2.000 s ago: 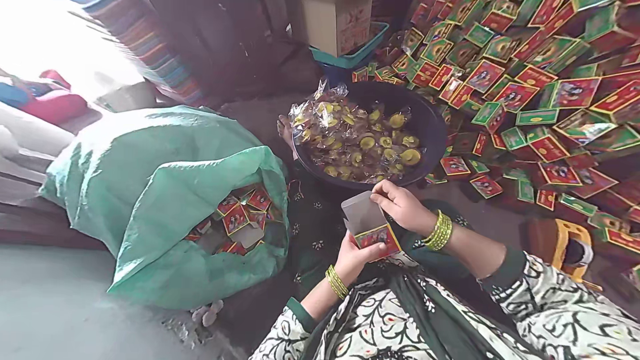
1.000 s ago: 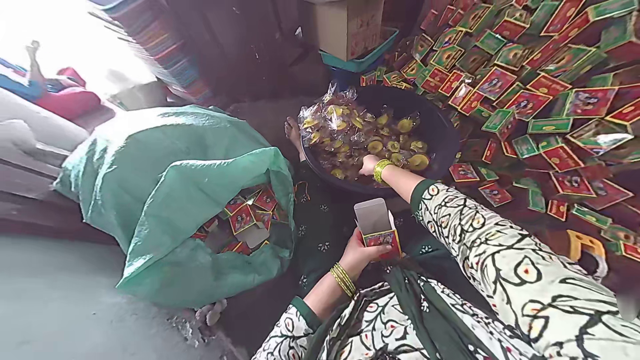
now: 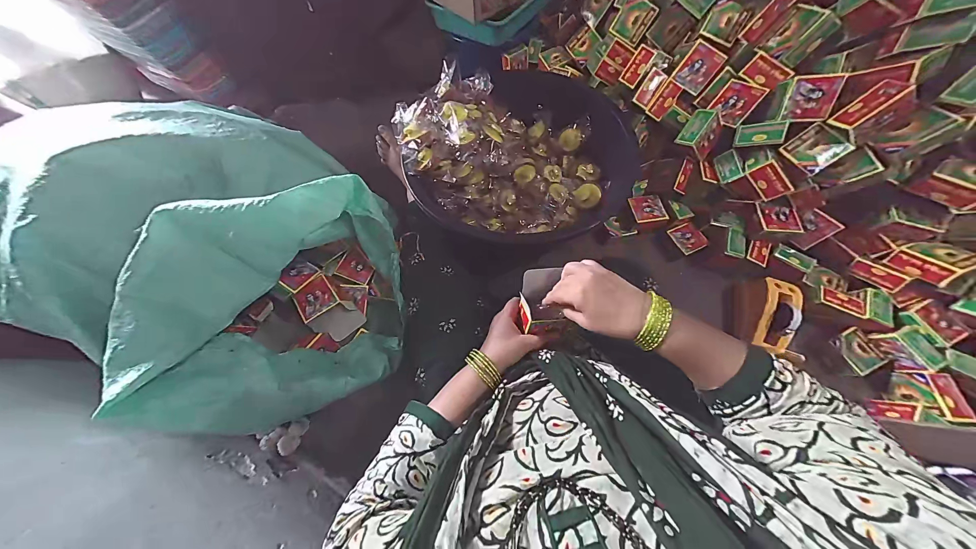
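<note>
My left hand [image 3: 509,335] holds a small red printed cardboard box [image 3: 536,320] whose grey inner flap stands up. My right hand [image 3: 598,299] is at the box's open top, fingers bent down against or into it; whether something is between them is hidden. Just beyond the hands sits a dark round tub [image 3: 621,164] with clear-wrapped yellow-topped items [image 3: 526,175] heaped in it. On the left lies a green woven sack [image 3: 206,282], its mouth towards my lap, with several red and green boxes [image 3: 316,297] inside.
A large pile of red and green boxes [image 3: 785,152] spreads over the right side. A yellow-handled object [image 3: 778,316] lies right of my right arm. Behind the tub stands a teal crate [image 3: 480,29]. A bare foot [image 3: 390,156] shows at the tub's left edge.
My right hand was in the tub among the wrapped items a second ago and has come back to the box. Two seconds ago it was at the box's flap. My left hand has kept hold of a box.
</note>
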